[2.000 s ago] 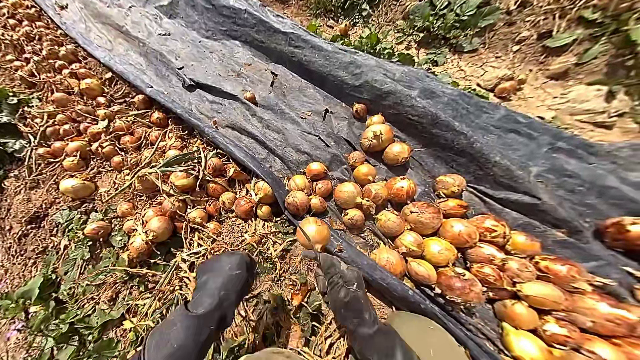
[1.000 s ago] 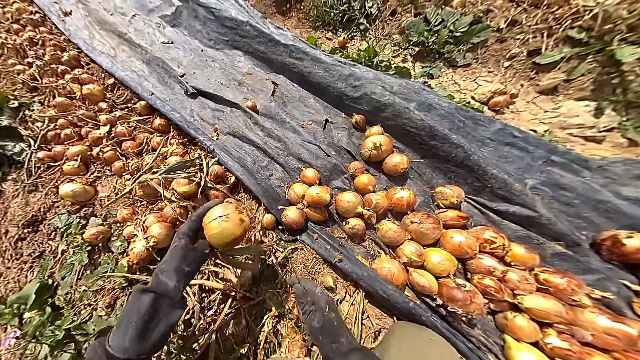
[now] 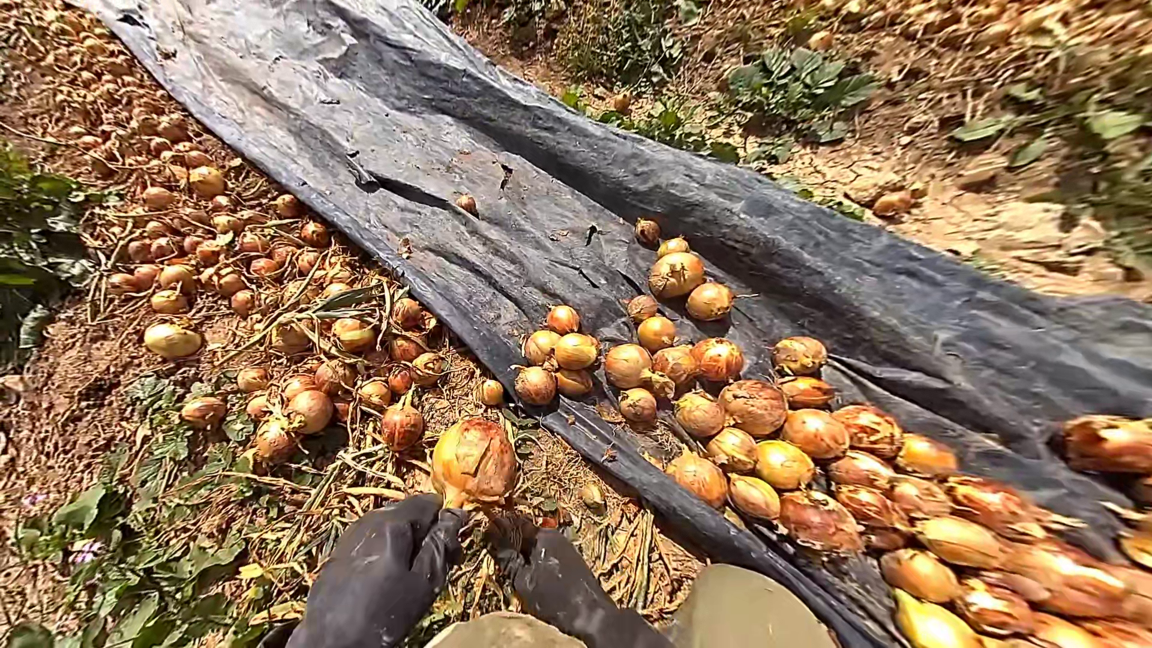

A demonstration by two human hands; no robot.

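Observation:
My left hand (image 3: 387, 562), in a dark glove, pinches the neck of a large yellow-brown onion (image 3: 474, 461) at the lower middle. My right hand (image 3: 549, 567), gloved too, is just right of that neck, its fingertips partly hidden; whether it grips anything is unclear. Many onions (image 3: 754, 407) lie grouped on a dark plastic sheet (image 3: 540, 225) to the right. Left of the sheet, more onions (image 3: 310, 411) with dry stalks are spread over the soil, thickest toward the upper left.
Green weeds (image 3: 135, 549) grow at the lower left. Beyond the sheet are cracked soil and leafy plants (image 3: 801, 90). The knee of the person's trousers (image 3: 747, 612) shows at the bottom edge, beside the sheet's near edge.
One second ago my left hand held a large onion farther left, apart from my right hand; now the hands are close together at the onion's neck.

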